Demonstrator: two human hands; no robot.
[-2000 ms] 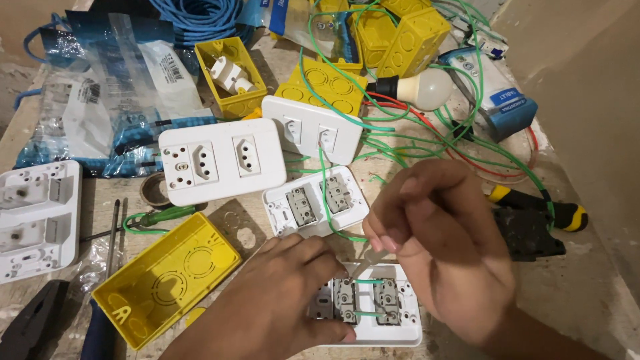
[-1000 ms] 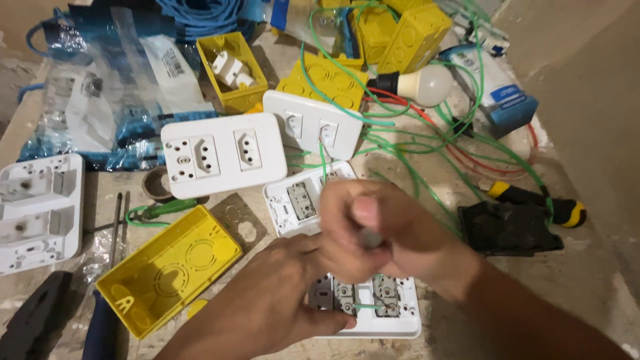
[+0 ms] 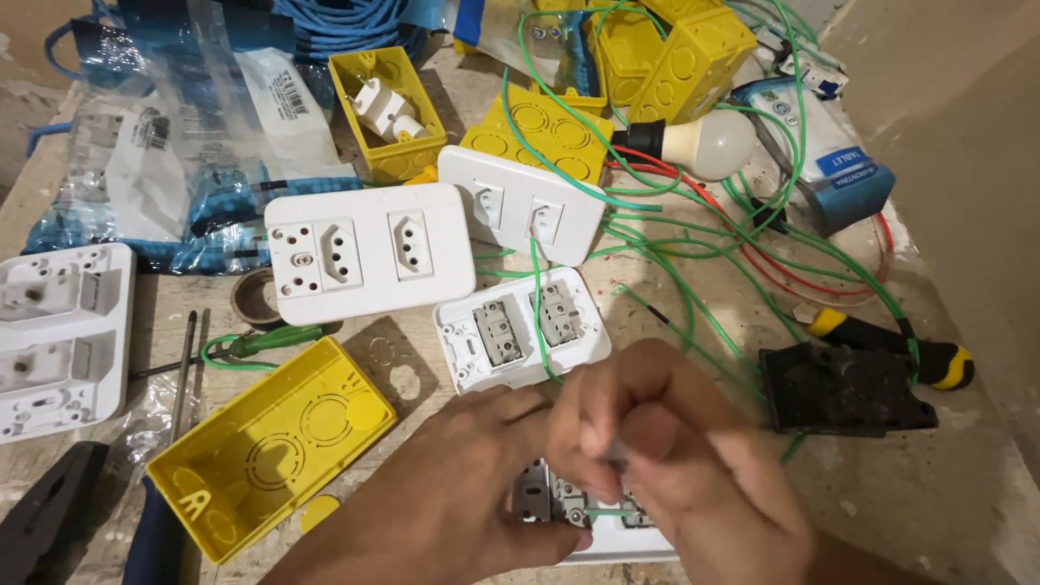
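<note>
My left hand (image 3: 455, 479) grips the left edge of a white outlet plate (image 3: 605, 554) lying back side up, its thumb beside the grey terminal modules. A short green wire (image 3: 611, 513) bridges the two modules. Over the plate, my right hand (image 3: 674, 455) has its fingers curled around a small tool, mostly hidden; only a greyish end shows by the thumb, and its tip is out of sight. Just behind lies another white plate with grey modules (image 3: 520, 329), back side up, with a green wire (image 3: 537, 301) running across it from an upright outlet plate (image 3: 528, 205).
A yellow junction box (image 3: 272, 451), a blue-handled screwdriver (image 3: 154, 528) and black-handled pliers (image 3: 53, 512) lie left. Behind are a double outlet plate (image 3: 370, 252) and a light bulb (image 3: 708, 146). To the right are a black box (image 3: 845, 390), a yellow-black handled tool (image 3: 894, 349) and tangled wires.
My right hand, more open and raised two seconds ago, has come down over the plate with its fingers curled. My left hand stays on the plate.
</note>
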